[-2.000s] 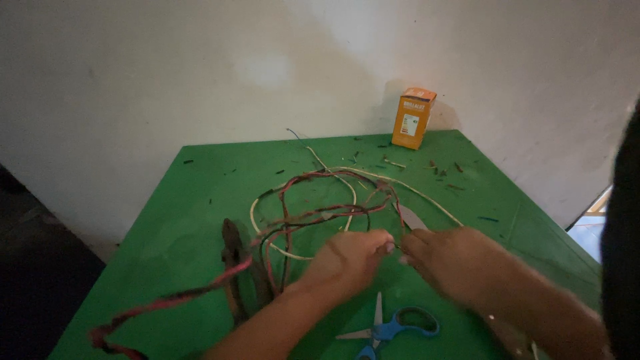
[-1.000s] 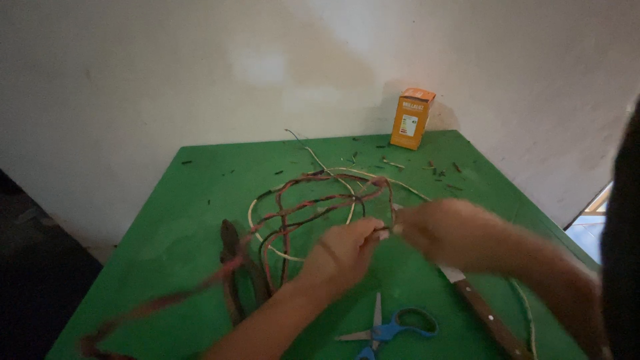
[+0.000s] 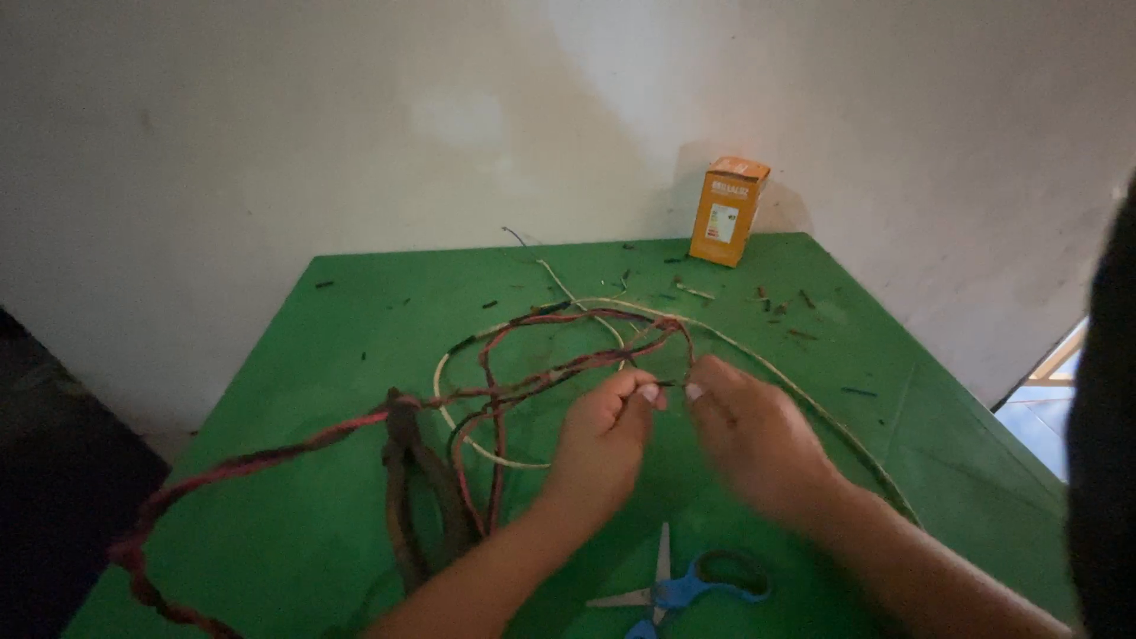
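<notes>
My left hand (image 3: 612,426) pinches a thin dark wire end between thumb and fingers near the middle of the table. Just right of it, my right hand (image 3: 754,435) is closed on the same wire or one meeting it; the small gap shows a short dark stretch. A twisted red and black electrical cable (image 3: 328,433) runs from the lower left into loose loops behind my hands. A white cable (image 3: 781,377) curves through the loops and down to the right. Worn pliers (image 3: 404,479) lie left of my left forearm, under the twisted cable. Blue-handled scissors (image 3: 679,590) lie spread nearer me.
An orange cardboard box (image 3: 728,213) stands at the back of the green table (image 3: 266,373), by the wall. Small dark scraps (image 3: 803,335) of insulation are scattered over the back and right. A dark vertical shape covers the far right edge of view.
My right hand has shifted and now meets my left hand closely at the wire. The wooden-handled knife seen on the right a second ago is out of sight, by my right forearm.
</notes>
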